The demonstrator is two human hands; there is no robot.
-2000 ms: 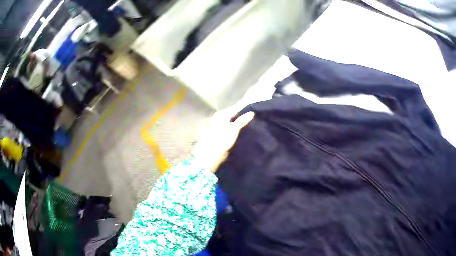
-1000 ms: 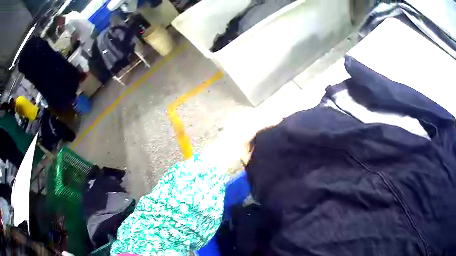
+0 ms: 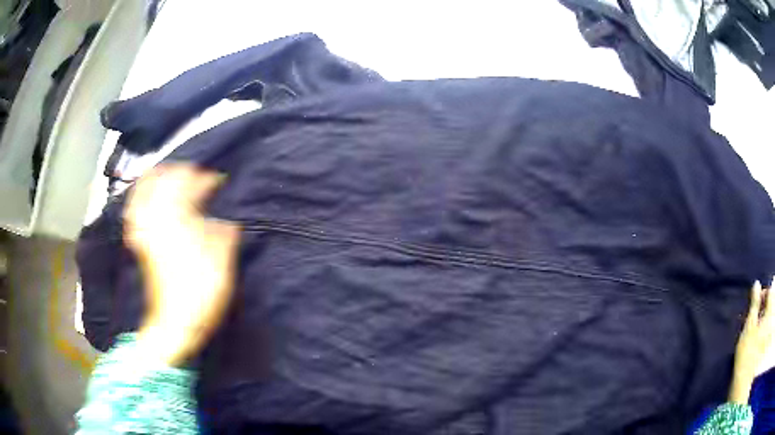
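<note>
A dark navy denim garment (image 3: 476, 187) lies spread over the white table (image 3: 476, 38), with a stitched seam running across its middle. One sleeve (image 3: 204, 81) is stretched out at the upper left. My left hand (image 3: 183, 255) is blurred, over the garment's left part, fingers bent; whether it grips cloth cannot be told. My right hand (image 3: 752, 340) is at the right edge of the picture, fingers against the garment's right end, partly cut off. Both wrists show green-and-white patterned sleeves.
A pale bin (image 3: 81, 127) with dark cloth inside stands at the left. More dark and light garments (image 3: 680, 34) lie at the upper right of the table. The floor with a yellow line (image 3: 64, 314) shows at the lower left.
The view has swung right onto the garment. My left hand has moved from the garment's edge to over its cloth. My right hand has come into view.
</note>
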